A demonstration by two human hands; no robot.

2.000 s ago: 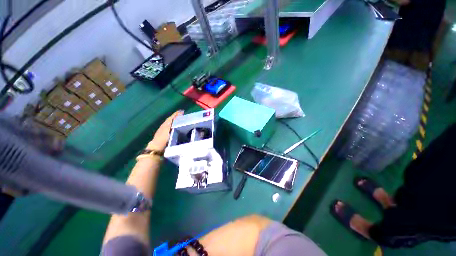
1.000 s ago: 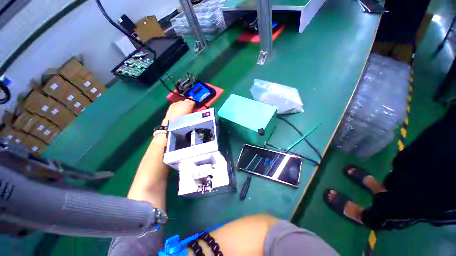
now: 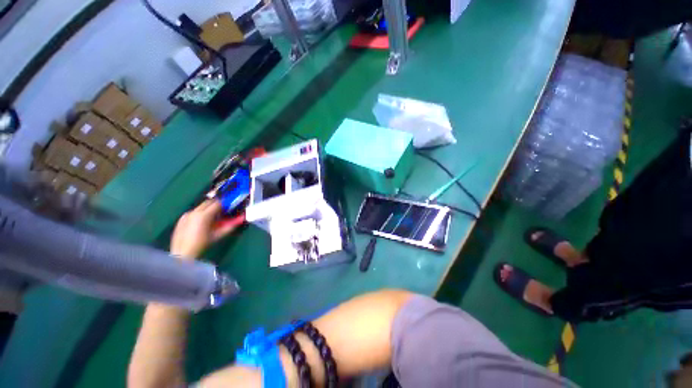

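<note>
My left hand (image 3: pixel 196 229) is at the near end of a red foam pad (image 3: pixel 229 223), its fingers on the pad's edge. A unit with a bright blue battery pack (image 3: pixel 234 191) and a blurred dark upper part lies on the pad. The white screw feeder (image 3: pixel 284 163) stands right of it and hides part of the pad. The thick grey electric screwdriver (image 3: pixel 114 258) is large and blurred at the left, its metal tip pointing right. My right wrist, with a blue strap and dark beads, is at the bottom edge. My right hand is cut off there.
A teal box (image 3: pixel 368 151), clear plastic bag (image 3: pixel 416 120), phone (image 3: pixel 404 221) and small dark tool (image 3: pixel 368 255) lie around the feeder. A black tray of green boards (image 3: pixel 228 79), metal posts and another red pad (image 3: pixel 387 38) are behind. A person stands at right.
The red pad with its unit has moved nearer, to the feeder's left side. My left hand has come back from behind the feeder with it. The view has shifted slightly.
</note>
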